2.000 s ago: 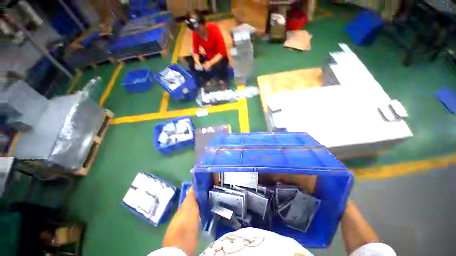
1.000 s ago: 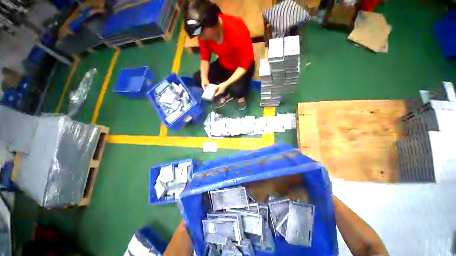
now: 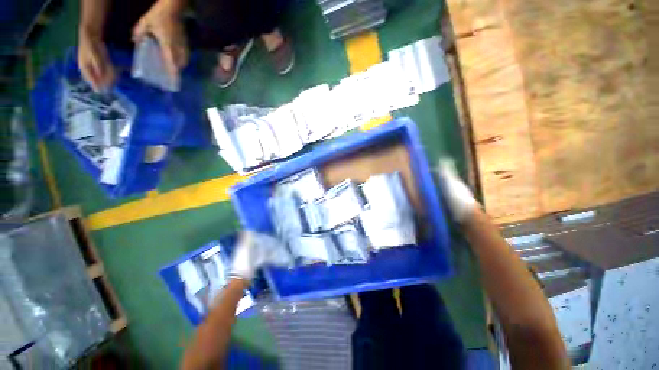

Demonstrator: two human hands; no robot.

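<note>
A blue tote (image 3: 358, 280) with loose grey and pale metal parts (image 3: 332, 217) and a brown sheet inside is in front of me, tilted in the view. My left hand (image 3: 256, 254), in a white glove and blurred, lies over the tote's left rim with its fingertips over the inside. My right hand (image 3: 457, 191), also gloved and blurred, is just outside the right wall, fingers extended, with a narrow gap seeming to show. The tote's underside is hidden.
A row of pale parts (image 3: 289, 130) lies beyond the tote. A person's hands (image 3: 162, 43) hold a part near another tote (image 3: 144, 144). A smaller tote (image 3: 173, 278) is lower left. A plywood pallet (image 3: 571, 108) and stacked parts (image 3: 629, 311) are right; a wrapped stack (image 3: 54, 274) is left.
The view has moved closer to the floor row and turned downward. The tote sits farther from my body, beside the row. White gloves now show at its sides; my right hand appears to have come off.
</note>
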